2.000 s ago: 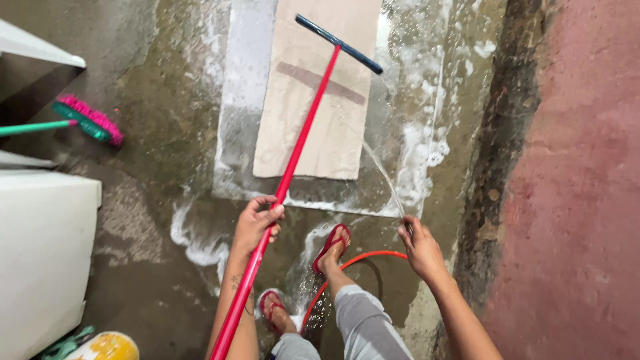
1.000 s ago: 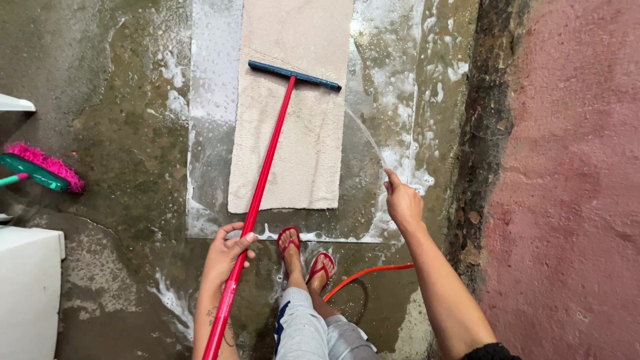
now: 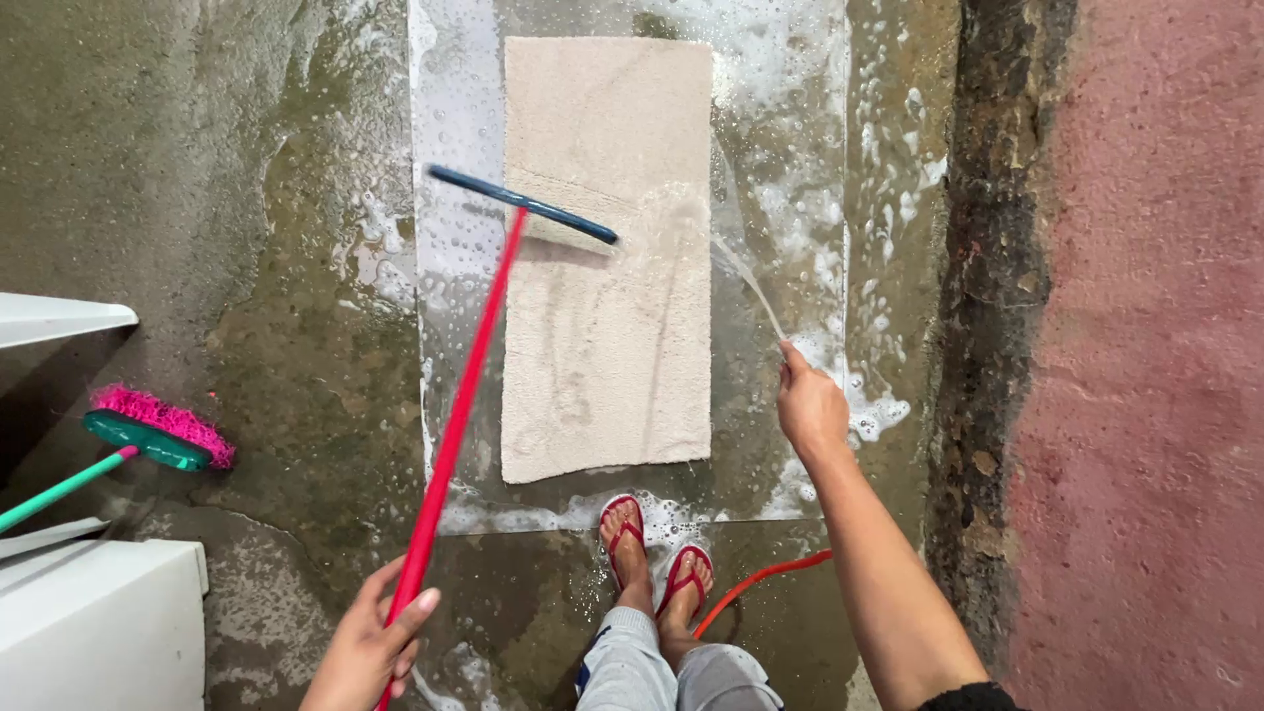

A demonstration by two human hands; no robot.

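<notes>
My left hand (image 3: 380, 632) grips the red pole of a floor squeegee (image 3: 449, 444) low in the view. The squeegee's dark blue head (image 3: 523, 204) is tilted over the left edge of a beige rug (image 3: 607, 365), its left end over the wet sheet beside the rug. My right hand (image 3: 815, 400), right of the rug, is closed around the end of a hose, mostly hidden by the fingers, and a stream of water runs from it toward the rug's right side. An orange hose (image 3: 760, 583) curves from my feet to behind my right forearm.
The rug lies on a flat, soapy sheet (image 3: 454, 128) on wet concrete. My feet in red flip-flops (image 3: 624, 538) stand at its near edge. A green brush with pink bristles (image 3: 163, 430) and white plastic objects (image 3: 99, 632) are at the left. A pink surface (image 3: 1155, 346) runs along the right.
The squeegee head has swung from across the rug to its left edge, still on the pole in my left hand. The water stream now falls nearer the rug's right side. The view has shifted.
</notes>
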